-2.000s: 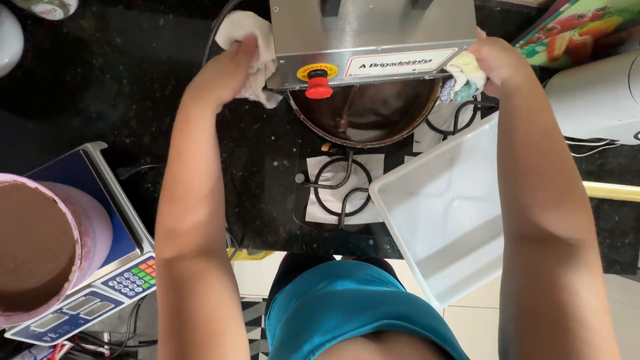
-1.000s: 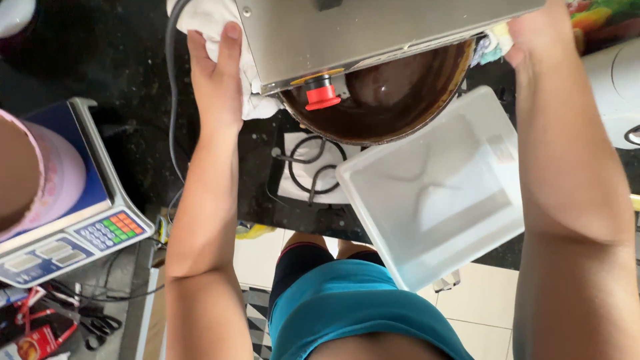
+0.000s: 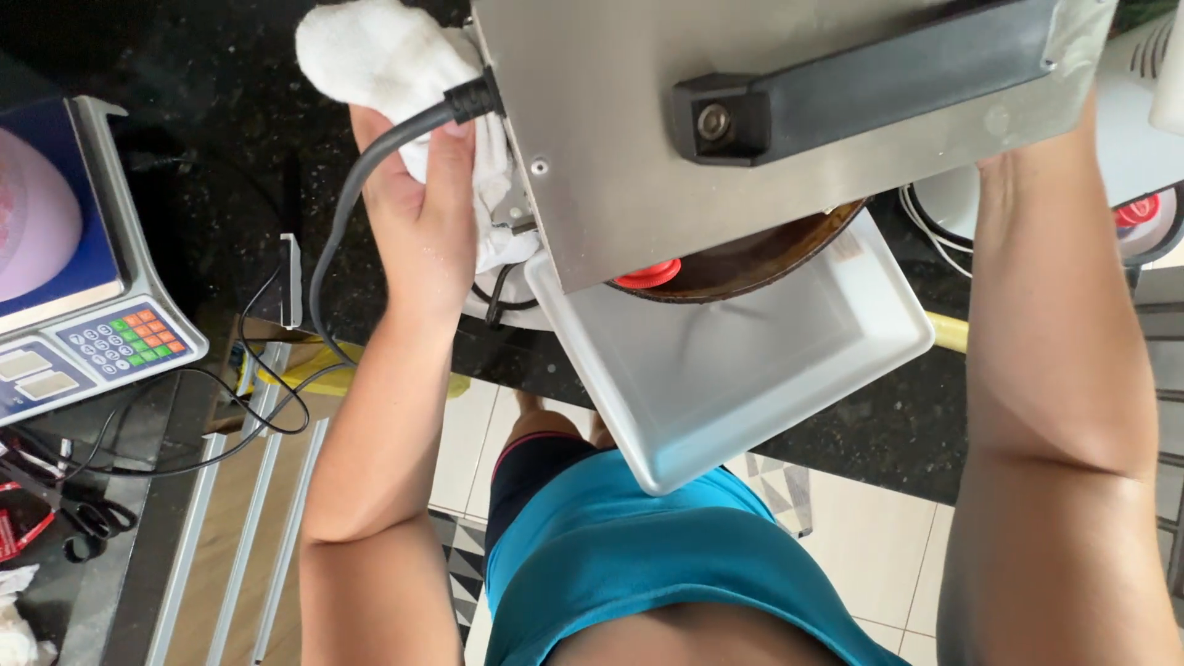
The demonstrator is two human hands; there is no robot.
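My left hand grips a white cloth against the left side of a stainless-steel machine. The machine has a black handle, a power cable and a red knob. My right hand is hidden behind the machine's right side; only the wrist and forearm show. A round pan with brown residue shows under the machine's lower edge, over a white plastic tray. The tray overhangs the front edge of the black stone counter.
At the left, a digital scale bears a pink tub. Black scissors lie below it. Thin black cables hang past the counter edge. A white appliance stands at the right, partly behind my forearm.
The machine has tilted towards me and come nearer, so that its handle and cable socket now show. My right hand, partly seen earlier, is now hidden behind it.
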